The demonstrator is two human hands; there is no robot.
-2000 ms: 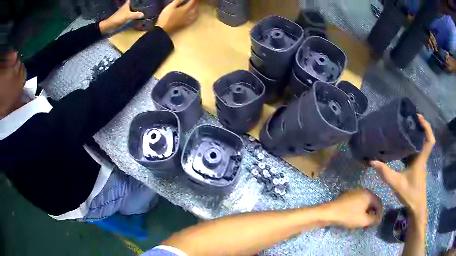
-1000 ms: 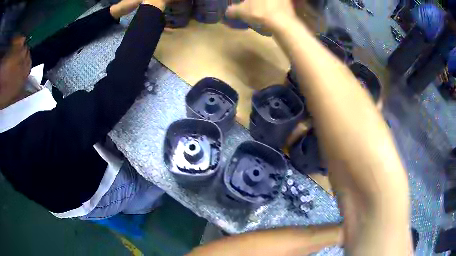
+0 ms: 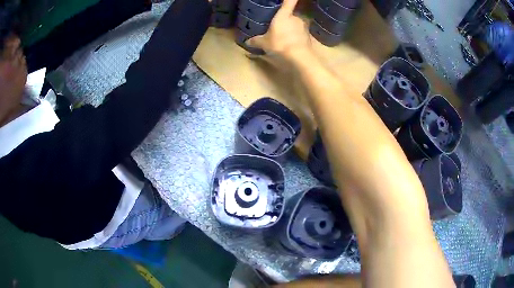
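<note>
My right hand (image 3: 284, 36) reaches to the top middle, its thumb and fingers around a ribbed stack of dark housings (image 3: 255, 18); the far fingers are hidden. My left hand is out of view; only a strip of forearm shows at the bottom edge. In front of me stand an open dark housing (image 3: 269, 128), a housing with a bright inside around its hub (image 3: 247, 193) and another dark housing (image 3: 318, 224), partly behind my right arm. At the right are dark housings, some stacked (image 3: 399, 90), and one tilted (image 3: 445, 185).
Bubble wrap (image 3: 186, 154) and brown cardboard (image 3: 225, 62) cover the bench. A person in a dark sleeve (image 3: 163, 62) sits at the left. Another stack (image 3: 333, 19) stands right of my hand. Small fittings (image 3: 186, 100) lie near the sleeve. Green floor shows lower left.
My right hand has moved from the right side to the stacks at the top. My left hand has left the picture. The view has shifted, so the near housings appear farther right and lower.
</note>
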